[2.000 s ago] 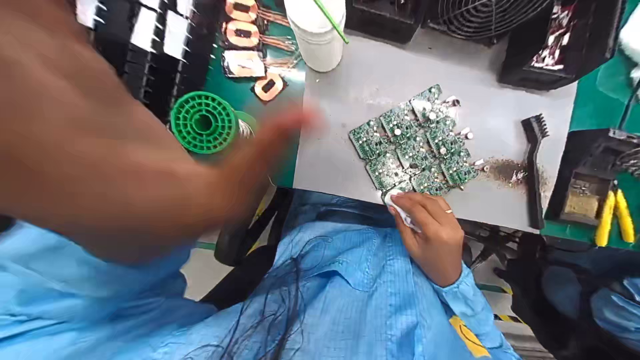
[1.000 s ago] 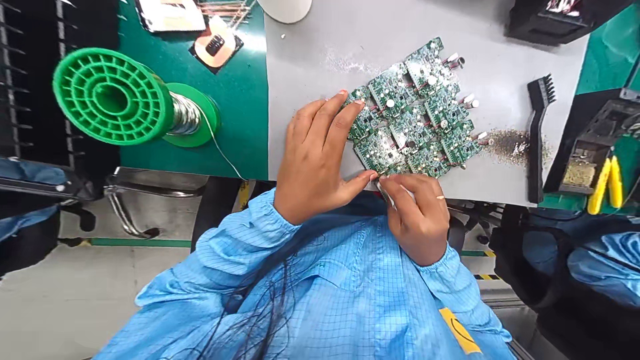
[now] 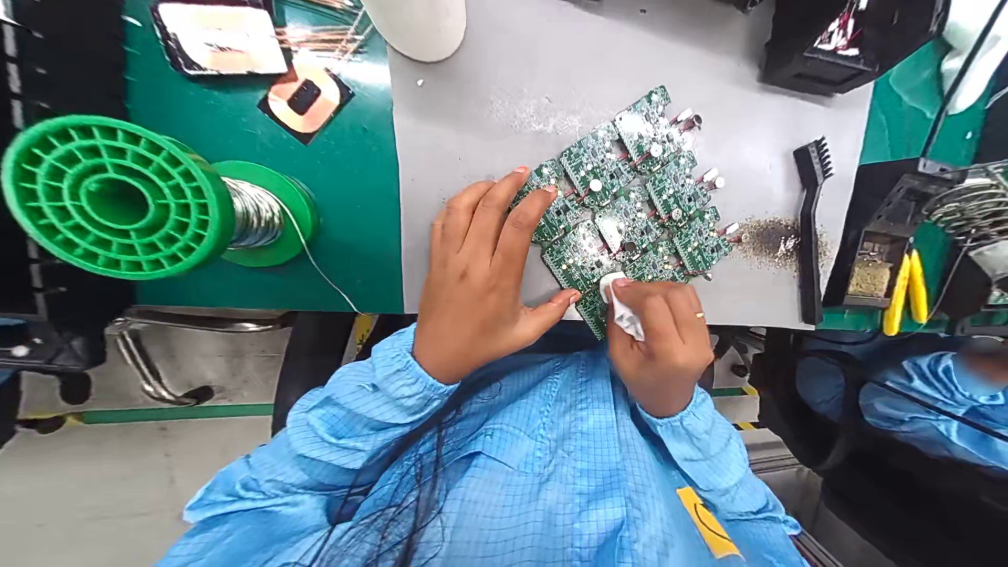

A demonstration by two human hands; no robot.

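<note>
A panel of green circuit boards (image 3: 630,220) with small components and short wires lies tilted on the grey mat, its lower corner at the mat's front edge. My left hand (image 3: 488,276) is spread at the panel's left side, fingertips and thumb touching its edge. Between the fingers of my right hand (image 3: 661,339) is a white cloth or tissue (image 3: 624,307), pressed on the panel's lower part. Brown granular debris (image 3: 772,242) lies right of the panel, beside a black brush (image 3: 811,228). Whitish residue (image 3: 535,112) marks the mat above the panel.
On the left stand a green spool of solder wire (image 3: 118,198) and a flat copper coil (image 3: 305,100). A white container (image 3: 421,27) is at the top. To the right are a black box (image 3: 850,47), a sponge holder (image 3: 870,277) and yellow-handled pliers (image 3: 906,293). Another person's blue sleeve (image 3: 921,394) shows at far right.
My left arm, blurred across the left two seconds ago, came down to the panel's left side. My right hand stays at its lower edge, with the white cloth in plainer view than one second ago.
</note>
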